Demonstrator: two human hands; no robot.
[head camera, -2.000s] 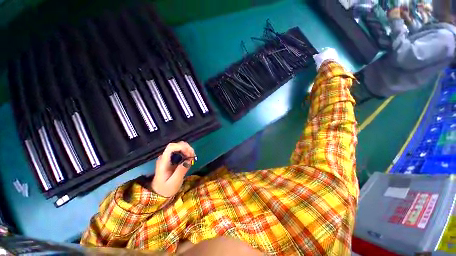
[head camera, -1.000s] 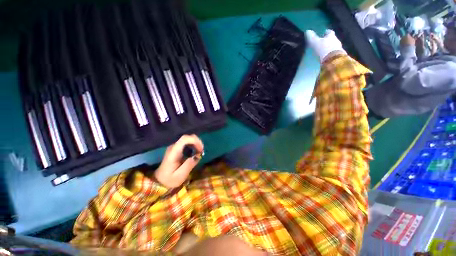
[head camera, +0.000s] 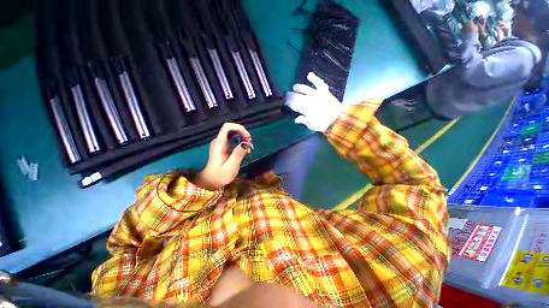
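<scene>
My bare left hand (head camera: 226, 155) is closed around the dark round end of a tubular unit (head camera: 235, 139) in front of my chest. The rest of that unit is hidden. My white-gloved right hand (head camera: 314, 105) is over the near end of the narrow black tray of thin pieces (head camera: 328, 51). Its fingers are spread and I see nothing held in it. The large black foam tray (head camera: 174, 129) lies to the left, with silver tubes (head camera: 133, 105) in a row of slots and a gap in the row.
Small pale pieces (head camera: 27, 168) lie on the blue-green bench at the left. A long dark tray (head camera: 415, 36) is at the back right. A person in grey (head camera: 481, 78) works beyond it. A grey case (head camera: 481, 243) and blue crates (head camera: 511, 162) are at the right.
The narrow tray has turned so it points more away from me. My right hand has come back from its far end to its near end. My left hand still holds the unit.
</scene>
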